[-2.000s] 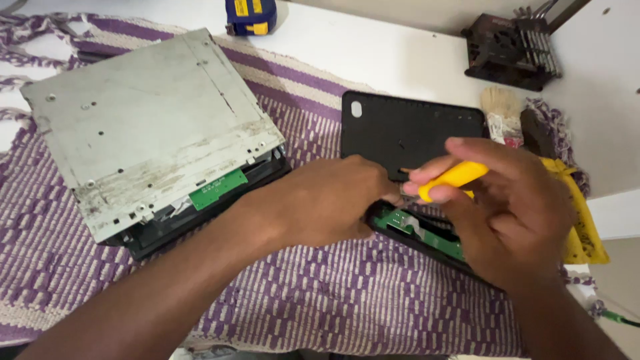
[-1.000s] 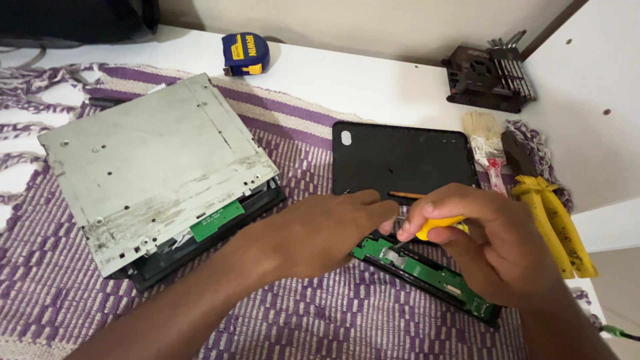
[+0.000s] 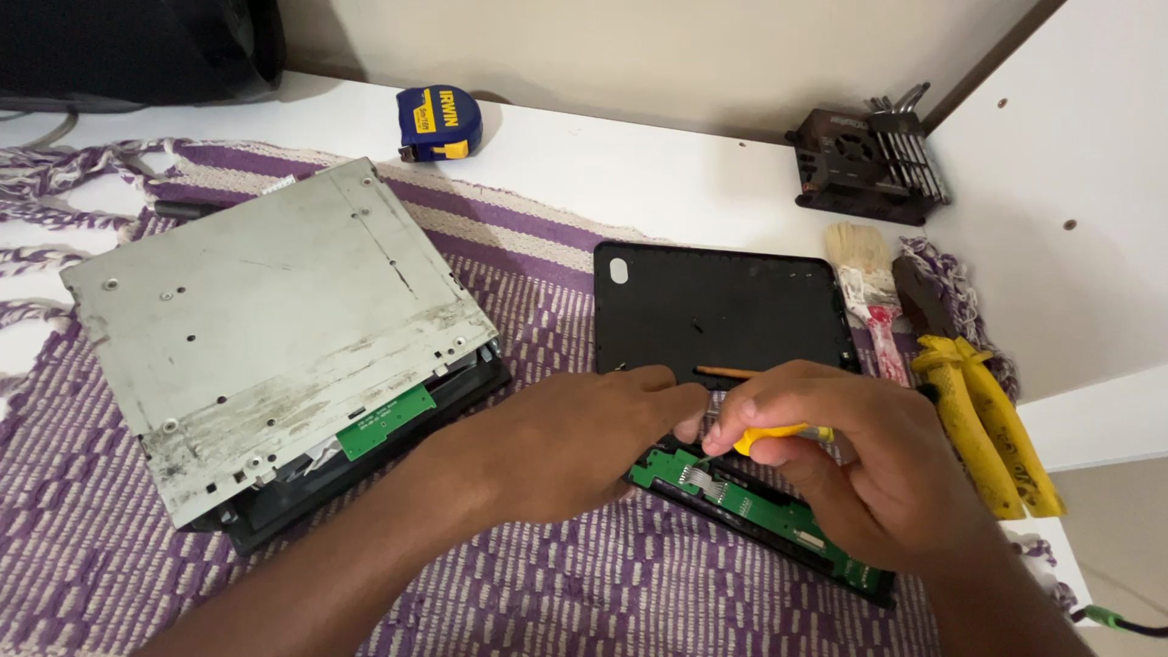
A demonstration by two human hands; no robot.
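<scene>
My right hand grips a screwdriver by its yellow handle, its thin shaft pointing down to the left at a green circuit board. The board lies in a long narrow black plastic frame, and a short flat white cable sits near its left end. My left hand rests at the board's upper left end, fingers bent; its fingertips are partly hidden, so its hold on the frame is unclear. Behind both hands lies a flat black plastic cover with small dark bits on it and a thin brown stick at its lower edge.
A metal-cased car stereo unit lies at left on a purple and white woven cloth. Behind are a blue tape measure and a black hex key holder. A paintbrush and yellow-handled pliers lie at right.
The view has shifted, showing more of the back of the table. My right hand has lowered the screwdriver towards the circuit board since two seconds ago; my left hand stays beside the board's end.
</scene>
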